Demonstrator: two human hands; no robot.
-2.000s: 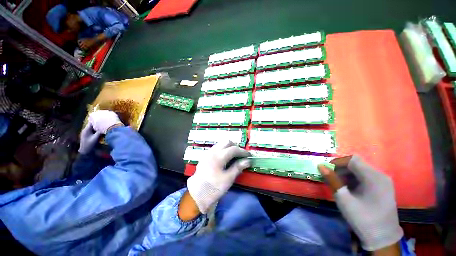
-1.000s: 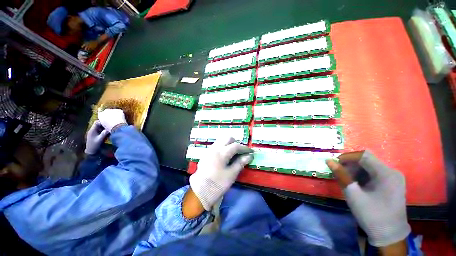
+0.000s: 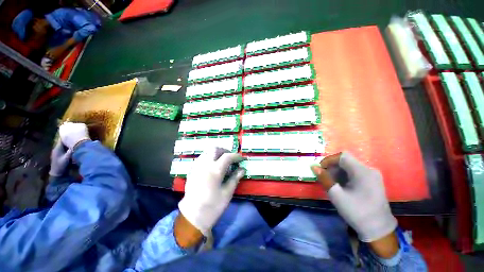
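A white pad strip (image 3: 281,167) lies along the nearest green circuit board of the right column, with the board's green edge showing below it. My gloved left hand (image 3: 209,183) has its thumb and forefinger at the strip's left end and covers part of the board beside it. My gloved right hand (image 3: 355,194), with thumb and forefinger uncovered, pinches at the right end. Two columns of circuit boards with white strips (image 3: 278,118) lie on the red work board (image 3: 366,111).
A loose circuit board (image 3: 157,110) and small label (image 3: 171,87) lie on the dark bench at left. A neighbour's gloved hands work at a tan sheet (image 3: 109,101). At right are a stack of strips (image 3: 408,50) and a second red board (image 3: 443,117) with covered boards.
The strip between my hands looked pale green and now looks white on the board. The view has shifted to the right, showing more of the second red board. My hands remain at the strip's ends.
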